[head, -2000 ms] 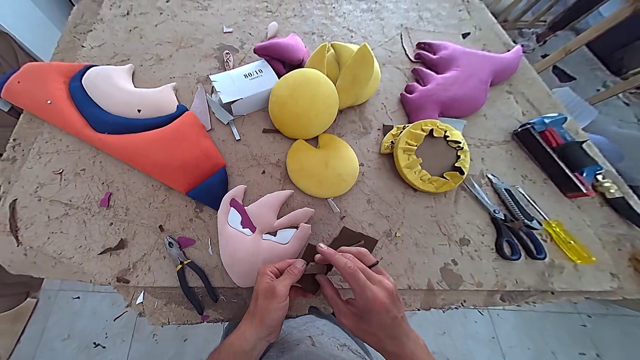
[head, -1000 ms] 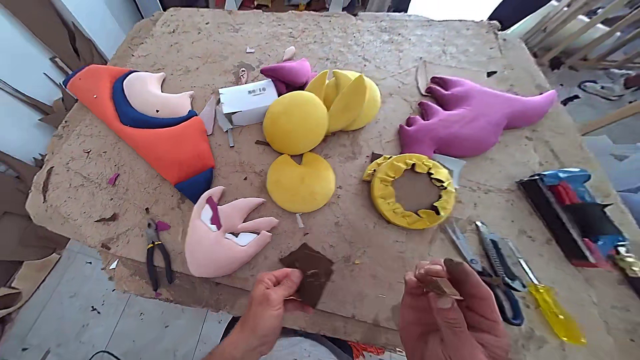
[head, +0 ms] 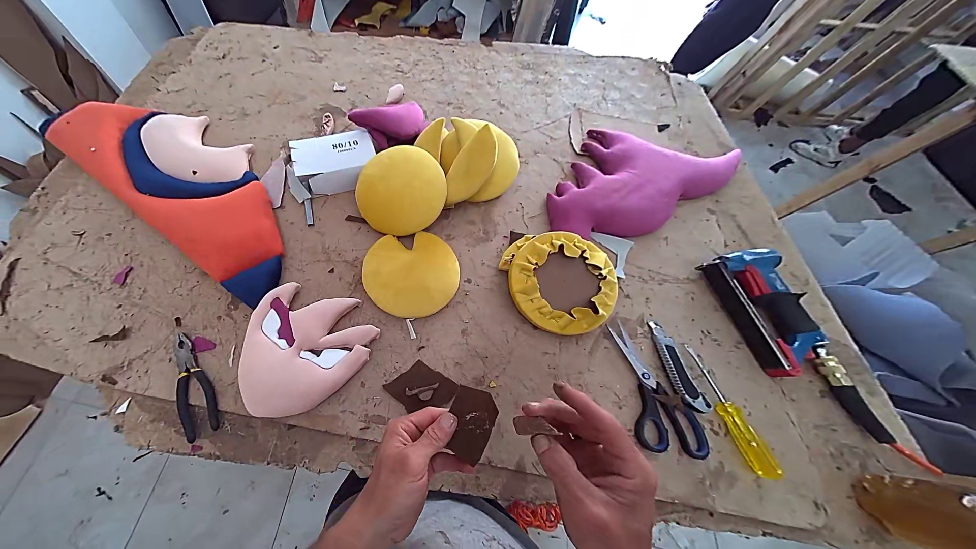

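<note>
Between its thumb and fingers, my left hand (head: pixel 408 465) pinches a dark brown fabric scrap (head: pixel 474 425) at the table's near edge. A second brown scrap (head: pixel 418 385) with a pale mark lies beside it, touching or overlapping. My right hand (head: pixel 591 465) grips a small thin brownish piece (head: pixel 534 425) between thumb and fingers, apart from the left. Left of my hands rests a padded pink face piece (head: pixel 293 374) with white and purple eye parts. Beyond are padded yellow discs (head: pixel 410 274) and a yellow fabric-wrapped ring (head: pixel 520 293) with gathered edges.
Pliers (head: pixel 196 389) lie left. Scissors (head: pixel 648 404), a utility knife (head: pixel 675 366), a yellow-handled screwdriver (head: pixel 743 435) and a blue pneumatic stapler (head: pixel 762 313) lie right. Farther back are an orange-and-blue padded piece (head: pixel 183 221), a white box (head: pixel 332 160) and a purple padded piece (head: pixel 640 179).
My hands were close together over the brown scraps beside the pink piece; they moved apart, the right holding the small piece. Since one second ago, my right hand has come back nearer the left.
</note>
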